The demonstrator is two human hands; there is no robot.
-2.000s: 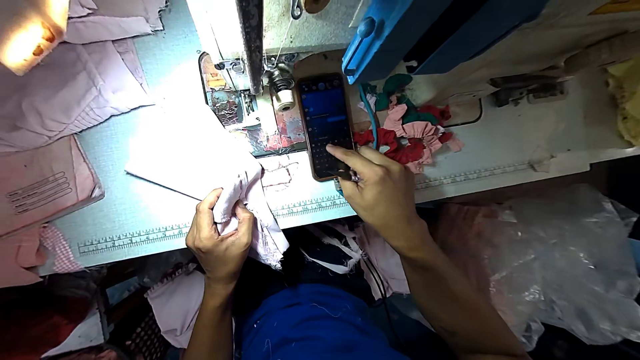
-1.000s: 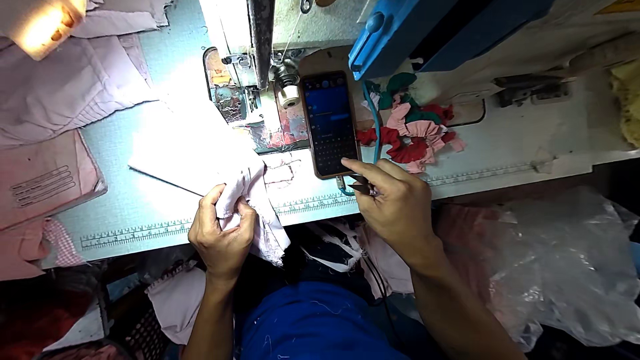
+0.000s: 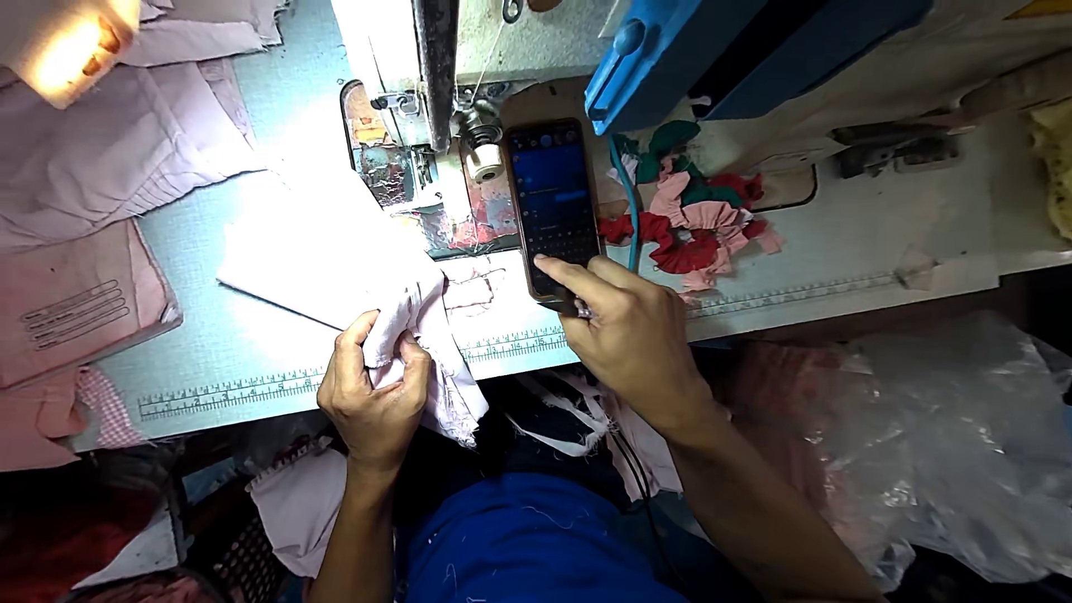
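Observation:
My left hand [image 3: 374, 389] pinches a fold of pale pink-white fabric [image 3: 431, 352] at the front edge of the sewing table. The fabric spreads up and left under bright light. A smartphone [image 3: 554, 205] with a lit screen leans beside the sewing machine's handwheel-like tension knob [image 3: 484, 155]. My right hand [image 3: 628, 327] reaches to the phone, its index finger on the lower screen. Something small and metallic shows under that hand, partly hidden, and seems held by the curled fingers; what it is I cannot tell. A blue cable [image 3: 630, 201] runs just right of the phone.
Red, green and pink gathered fabric scraps [image 3: 691, 239] lie right of the phone. A blue machine part [image 3: 649, 67] juts in above. At left are lilac fabric pieces [image 3: 126, 151] and a worn pink book [image 3: 84, 301]. Clear plastic bags [image 3: 946, 444] fill the lower right.
My right index finger has shifted over the lower part of the phone screen, lower right one second ago and farther left now. My left hand keeps its hold on the fabric.

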